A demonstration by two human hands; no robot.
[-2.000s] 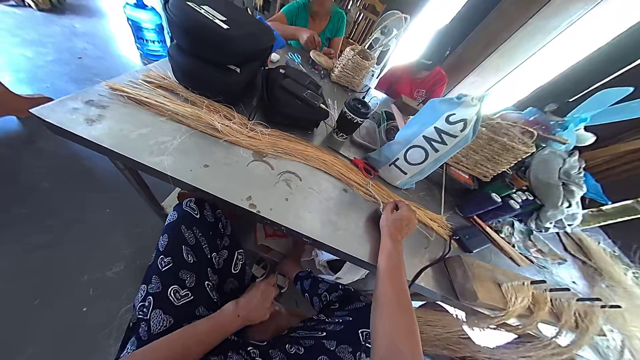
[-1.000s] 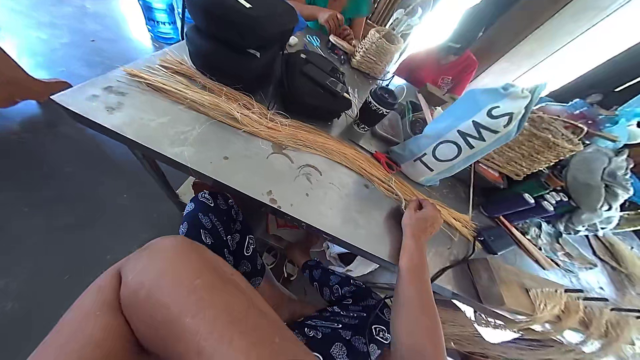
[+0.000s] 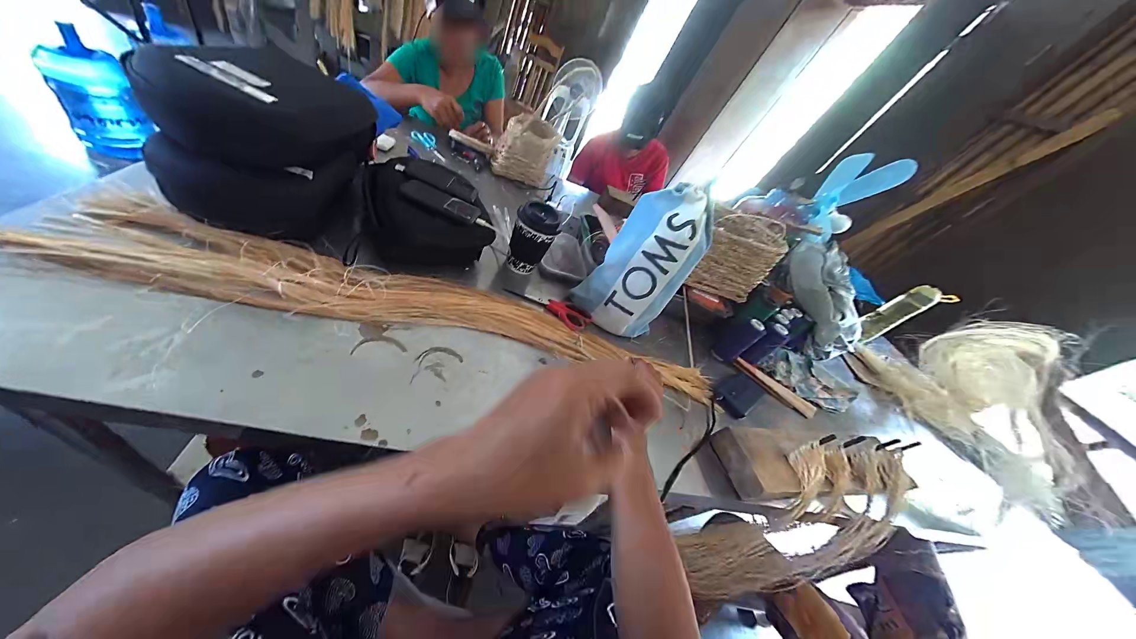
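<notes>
A long bundle of straw-coloured plant fibres (image 3: pixel 461 306) lies lengthwise on the grey table (image 3: pixel 293 364). Close to the bundle's right end, over the near side of the table, my two hands meet. My left hand (image 3: pixel 559 435) is blurred, its fingers bent and brought together beside my right hand (image 3: pixel 632 413). The left hand covers much of the right one, so what either holds between its fingertips cannot be made out. Scissors with red handles (image 3: pixel 568 315) lie just beyond the bundle, by a light blue cloth bag (image 3: pixel 652 266).
Black bags (image 3: pixel 257 133), a lidded cup (image 3: pixel 534 235) and woven baskets (image 3: pixel 737 253) stand behind the bundle. Two people sit across the table. At right are a wooden block (image 3: pixel 754 461) with fibre tufts, a wooden stick (image 3: pixel 777 388) and a black cord (image 3: pixel 692 448).
My left hand has come up from below the table edge to meet my right hand, which was at the bundle's right end. The view has shifted.
</notes>
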